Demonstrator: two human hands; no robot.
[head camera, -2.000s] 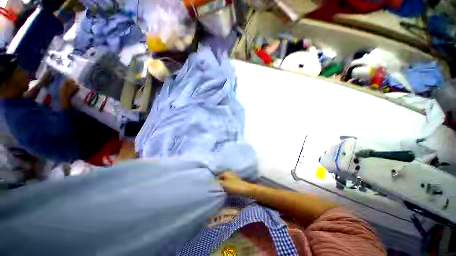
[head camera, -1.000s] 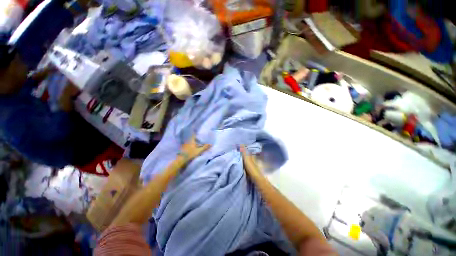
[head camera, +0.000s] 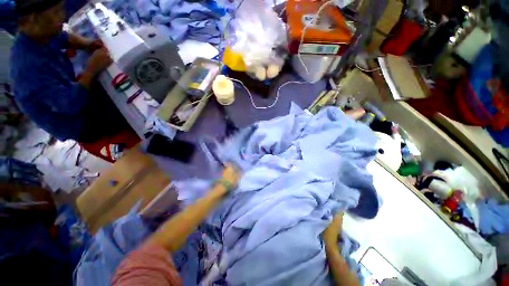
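Note:
A large heap of light-blue cloth panels (head camera: 290, 195) lies in front of me, across the left end of the white sewing table (head camera: 407, 218) and down towards my lap. My left hand (head camera: 229, 176) is at the heap's left edge, blurred; its grip is unclear. My right hand (head camera: 334, 226) is against the heap's right side, its fingertips partly hidden by cloth folds; whether it grips is unclear.
A thread cone (head camera: 223, 90), dark phone-like object (head camera: 170, 147) and tray (head camera: 187, 98) lie beyond my left hand. A cardboard box (head camera: 123, 187) is left. A trough of spools (head camera: 410, 167) runs along the right. A person (head camera: 47, 84) sits at a neighbouring machine (head camera: 148, 61).
The stretched panel at the lower left is now gathered into the heap. My left hand has come into view and moved to the heap's left edge; my right hand is lower on its right side. The view has shifted left.

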